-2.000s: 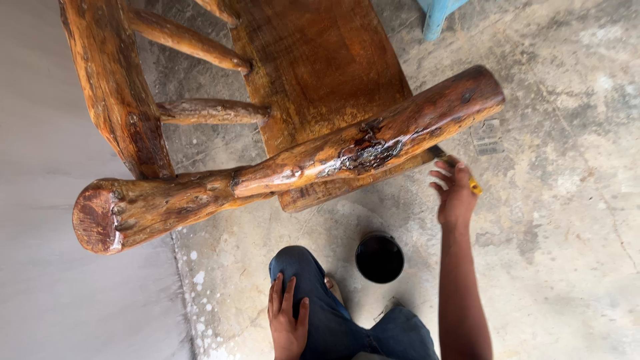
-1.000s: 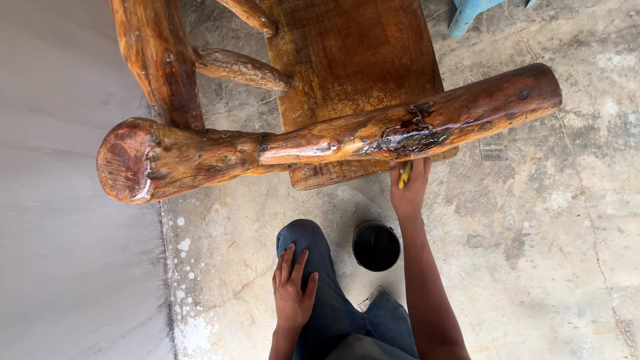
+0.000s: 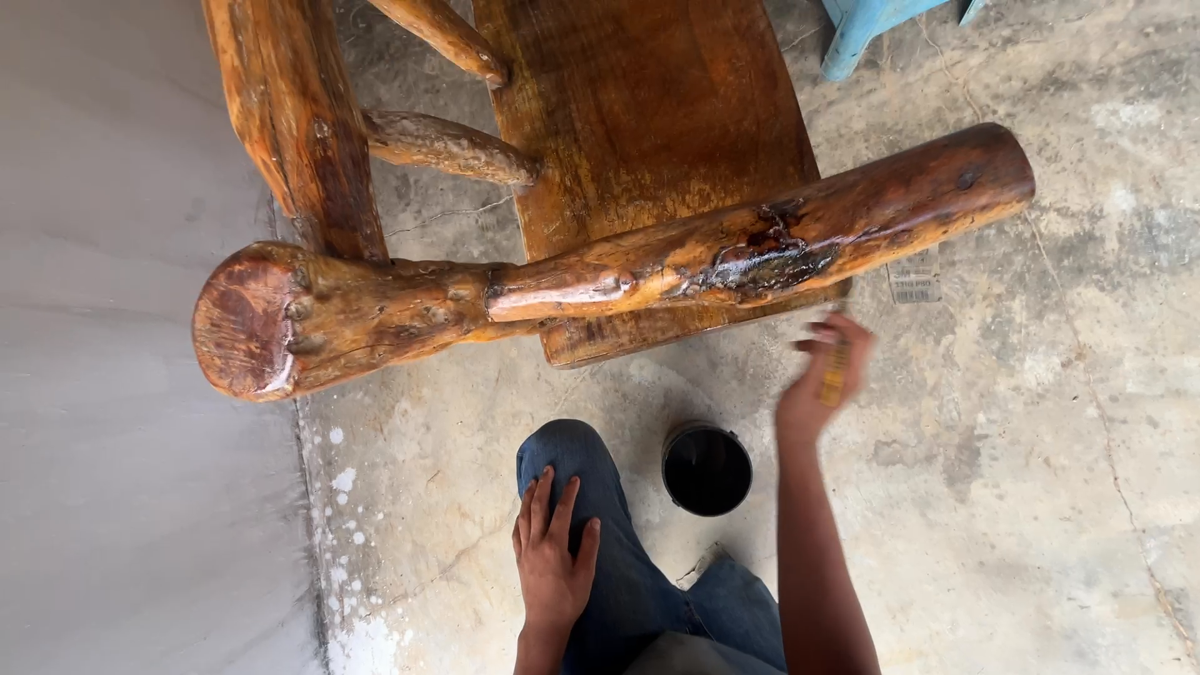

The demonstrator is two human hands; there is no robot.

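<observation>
A glossy wooden log armrest (image 3: pixel 656 262) crosses the view above a wooden bench seat (image 3: pixel 656 112). My right hand (image 3: pixel 830 370) is closed around the yellow handle of a paintbrush (image 3: pixel 832 375), just below the armrest near the seat's front right corner; the hand is blurred and the bristles are hard to make out. My left hand (image 3: pixel 555 553) rests on my jeans-covered knee with its fingers spread and holds nothing. Between my knee and my right forearm, a black container (image 3: pixel 707 469) stands on the floor, dark inside.
A thick wooden post (image 3: pixel 300 122) and spindles (image 3: pixel 450 145) join the bench at the upper left. A grey wall (image 3: pixel 141 487) borders the left side. Light blue plastic furniture (image 3: pixel 858 37) shows at the top. A printed label (image 3: pixel 914 281) lies on the concrete floor.
My right hand was at the seat's front edge under the armrest a second ago; it has moved right and back from that edge, still holding the brush. My left hand has stayed on the knee.
</observation>
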